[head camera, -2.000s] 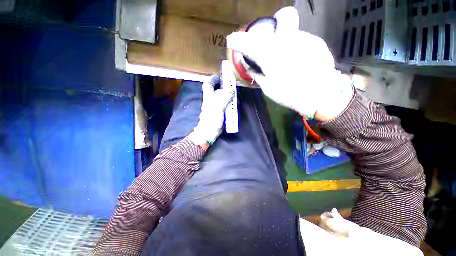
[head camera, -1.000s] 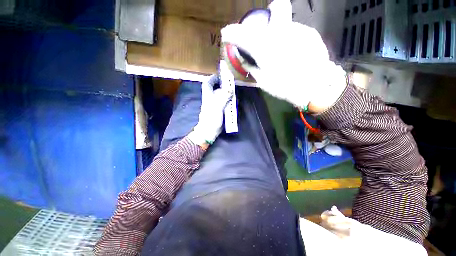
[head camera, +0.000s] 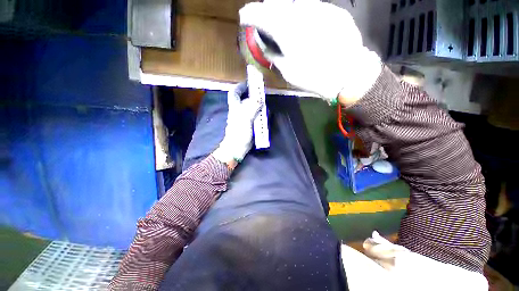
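My left hand (head camera: 239, 122), in a white knit glove, holds the sheet-metal bracket (head camera: 260, 116), seen edge-on as a thin white strip with a row of small holes, upright in view over my lap. My right hand (head camera: 318, 48), in a white glove, grips the air sander (head camera: 258, 48), with its red rim and dark part showing. The sander's pale disc face is tilted at the bracket's far end; whether they touch is unclear. My right hand hides most of the sander's body.
Brown cardboard (head camera: 210, 48) lies on the bench with a grey metal plate (head camera: 152, 23) at left. Slotted brackets (head camera: 424, 28) stand at upper right. A blue surface (head camera: 97, 170) is at left. A blue bin (head camera: 364, 177) and orange-red air hose (head camera: 344, 122) are at right.
My right hand and the sander have moved up and left, toward the bracket's far end and slightly past it. My left hand and the bracket have barely moved.
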